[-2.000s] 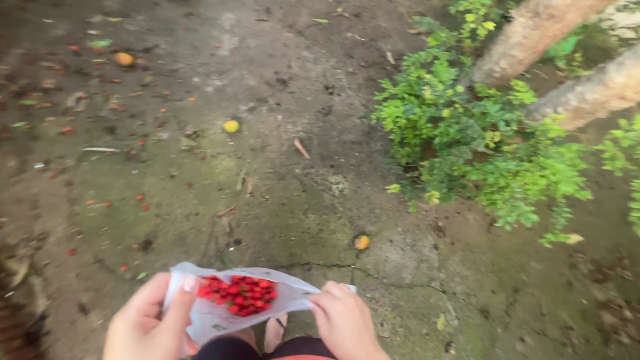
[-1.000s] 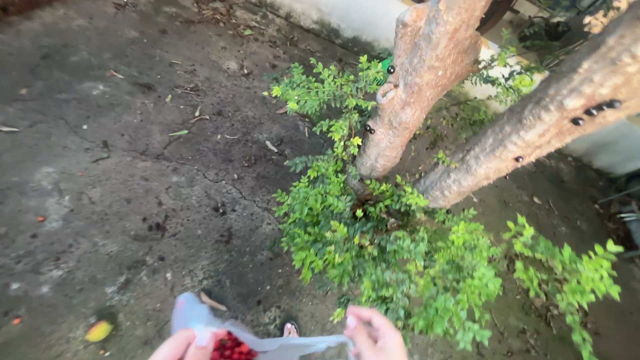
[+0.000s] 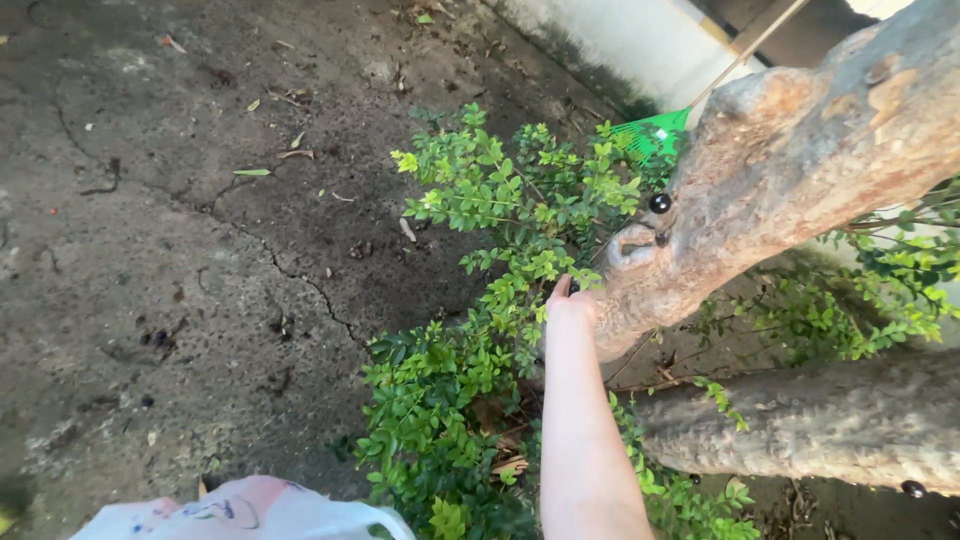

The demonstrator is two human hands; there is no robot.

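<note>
My right hand [image 3: 571, 298] reaches out at the end of a stretched arm, against the lower part of a tree trunk [image 3: 697, 247]. A dark round fruit [image 3: 574, 287] shows beside its fingers; whether they grip it is hidden. Higher on the same trunk, a glossy black fruit [image 3: 660, 203] sits on the bark near a looped knot. A white plastic bag [image 3: 255, 514] with printed marks lies across the bottom edge, its contents out of sight. My left hand is outside the view.
Leafy green shoots [image 3: 442, 397] surround the trunk base. A second trunk [image 3: 795, 420] leans at the lower right, with a black fruit [image 3: 913, 489] on it. Behind the first trunk, a green rake [image 3: 652, 135] rests by a white wall [image 3: 600, 37]. Cracked concrete ground [image 3: 225, 300] spreads left.
My right hand has left the bag's edge and moved out to the trunk. My left hand has gone out of view, and the red fruits in the bag no longer show. The view has moved closer to the tree.
</note>
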